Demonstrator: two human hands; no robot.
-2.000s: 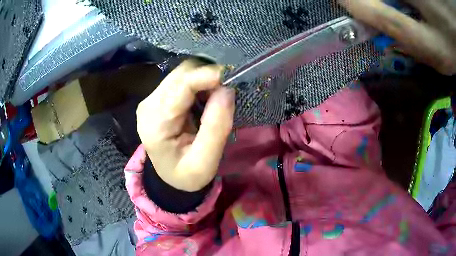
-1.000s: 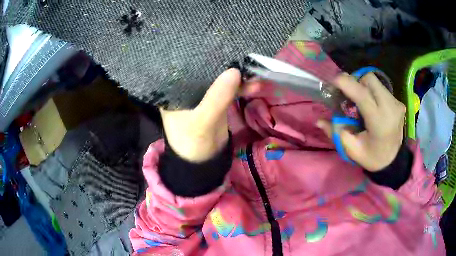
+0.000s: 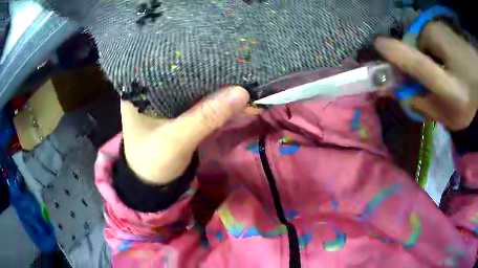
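Note:
Patterned grey fabric [image 3: 209, 47] with black motifs and coloured flecks spans the upper middle. My left hand [image 3: 178, 131] holds its lower edge, thumb on top; its other fingers are mostly hidden under the fabric. My right hand [image 3: 435, 73] is in the blue handles of the scissors [image 3: 330, 86], at the upper right. The silver blades point left and look slightly parted. Their tip is beside my left thumb tip, at a dark motif on the fabric edge. Whether a thread lies between the blades cannot be told.
A pale grey table edge with a scale [image 3: 36, 39] is at the upper left. A tan cardboard box [image 3: 39, 112] and a motif fabric pile [image 3: 71, 204] lie below it. A green basket rim [image 3: 426, 152] is at the right. The pink jacket [image 3: 325, 209] fills the lower middle.
Since one second ago my left hand has moved left and my right hand up and right with the scissors. The fabric now hangs across more of the upper middle. The blades now point slightly downward.

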